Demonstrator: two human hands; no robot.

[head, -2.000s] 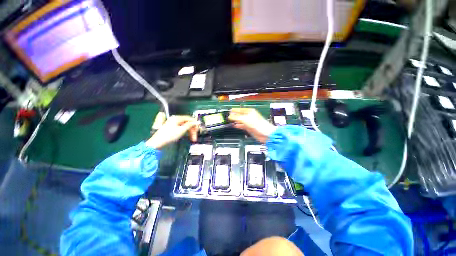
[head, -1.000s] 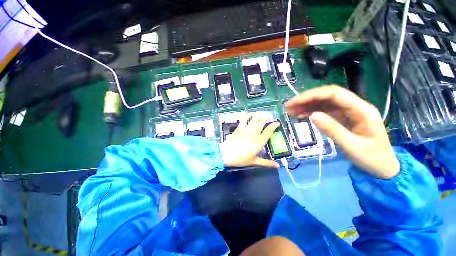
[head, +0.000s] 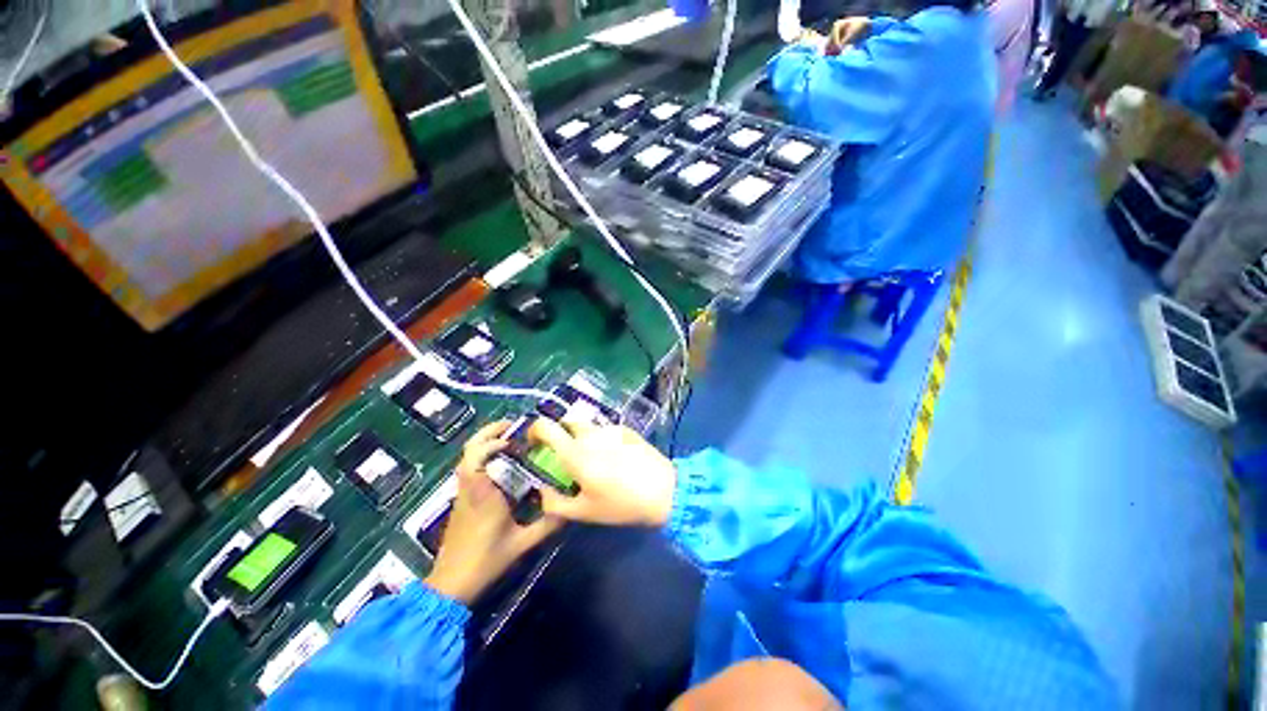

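Note:
My left hand and my right hand are together over the near right part of the blister tray. They hold a handheld device whose screen shows green between my fingers. A dark unit shows just beside it, partly hidden by my fingers. A white USB cable runs to the top of my hands; its end is hidden. Another lit device lies in the left part of the blister tray with a white cable at its near end. Unlit devices lie in other pockets.
A monitor and a keyboard stand at the back left. A barcode scanner and a mouse lie beyond the tray. Stacked trays stand at the bench end. A person in a blue smock is beyond, near a blue stool.
The view has swung to the right. My hands, apart a second ago, have come together on the green-lit device. The cable loop that hung at the tray's near edge now runs from above to my hands.

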